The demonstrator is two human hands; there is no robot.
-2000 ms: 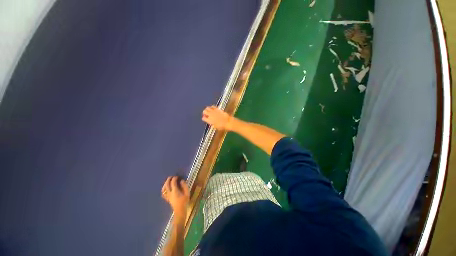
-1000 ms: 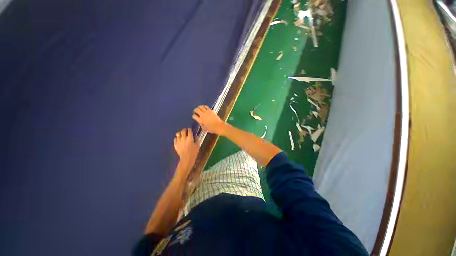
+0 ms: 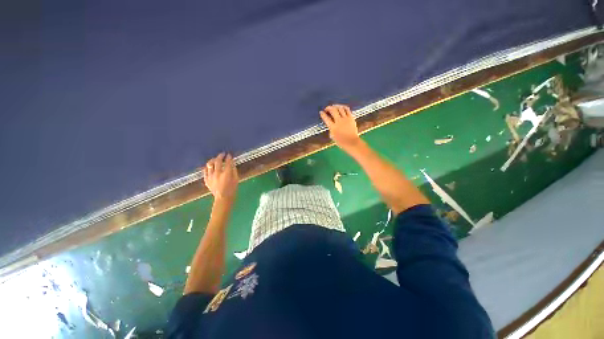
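Note:
The navy fabric ply (image 3: 165, 73) covers the table up to its near edge. The pale striped selvedge edges (image 3: 285, 141) run along the brown table edge (image 3: 430, 96). My left hand (image 3: 220, 173) lies over the selvedge edges, fingertips on the navy cloth. My right hand (image 3: 340, 122) is farther right on the same edge, fingertips on the cloth. Both hands appear to hold the ply's edge between fingers and thumb; the thumbs are partly hidden.
Beige and white fabric offcuts (image 3: 523, 142) lie on the green floor (image 3: 410, 152). A pale round-ended object (image 3: 591, 111) is at the far right. Grey-white cloth (image 3: 530, 248) hangs beside another table with mustard-yellow fabric (image 3: 576, 314) at the lower right.
The view has turned, so the table edge now runs across the picture. My hands, close together a second ago, are now spread apart along the edge.

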